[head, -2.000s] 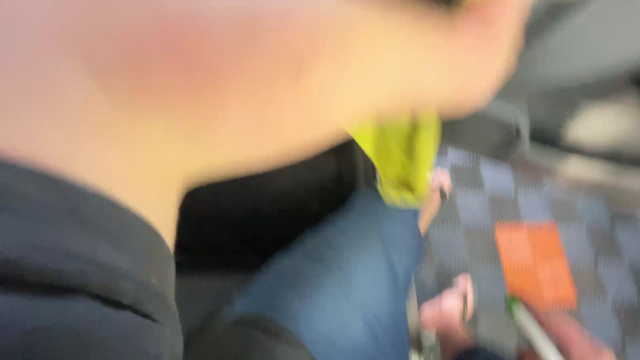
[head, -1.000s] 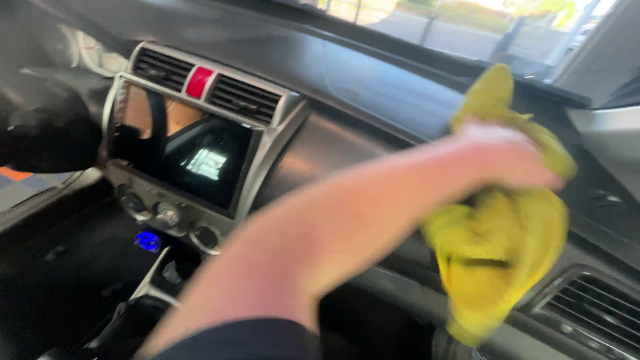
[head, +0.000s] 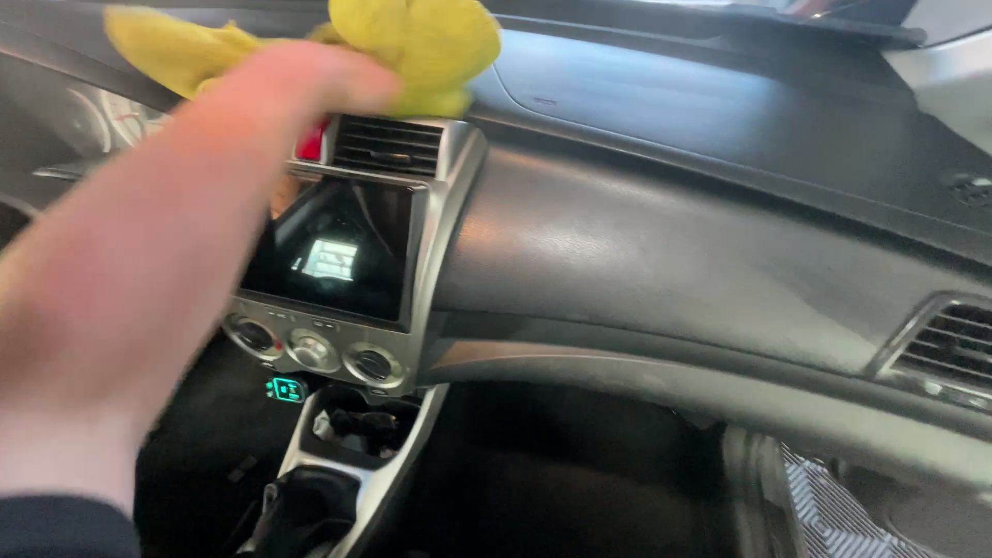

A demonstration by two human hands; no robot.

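My left hand (head: 310,77) reaches in from the lower left over the dashboard and is shut on a yellow cloth (head: 422,50). The cloth spreads to both sides of the hand, just above the center air vent (head: 387,146) and the red hazard-light button (head: 311,143). Hand and cloth are blurred. My forearm covers the left part of the dark center touchscreen (head: 349,248). My right hand is not in view.
The glossy dashboard top (head: 620,85) runs right below the windshield. Climate knobs (head: 310,351) sit under the screen, above the gear lever boot (head: 314,500) and cubby. A side vent (head: 949,345) is at the right.
My left hand with the yellow cloth has moved left along the dashboard, from near the right side vent to above the center vents. The view has shifted too.
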